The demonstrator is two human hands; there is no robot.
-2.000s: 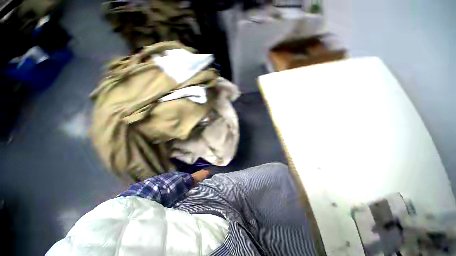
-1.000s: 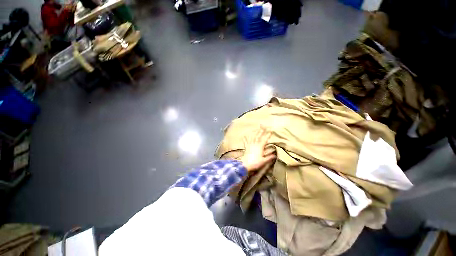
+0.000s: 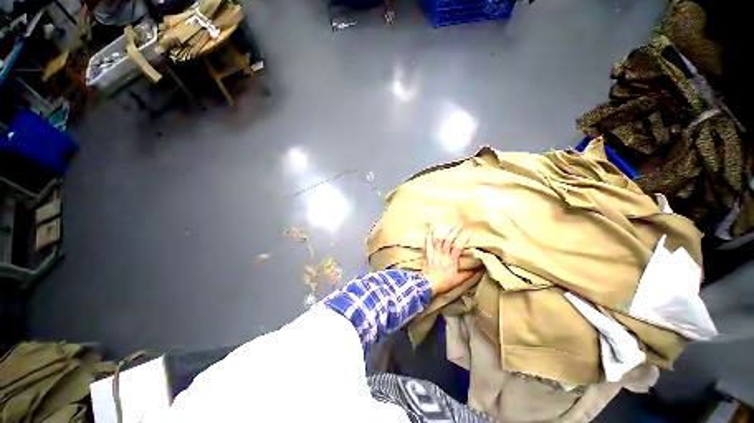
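A heap of khaki garment pieces (image 3: 537,223) lies at the right centre, with white cloth patches (image 3: 674,289) on its right side and paler beige cloth (image 3: 496,372) below. My left hand (image 3: 446,263), in a blue plaid sleeve, rests on the heap's left side. Its fingers are spread over the cloth and its thumb lies by a fold. No grip on the cloth shows. My right hand is out of the picture.
Grey floor (image 3: 207,223) has scraps on it. A dark patterned heap (image 3: 694,140) is at the upper right. A blue crate (image 3: 467,10) is at the top. A white bin (image 3: 124,62) and a small table of khaki pieces are at the upper left. More khaki cloth (image 3: 41,380) is at the lower left.
The view has swung left from the white table to the heap and floor. My left hand, low by the lap at first, is now on the khaki heap, much as one second ago.
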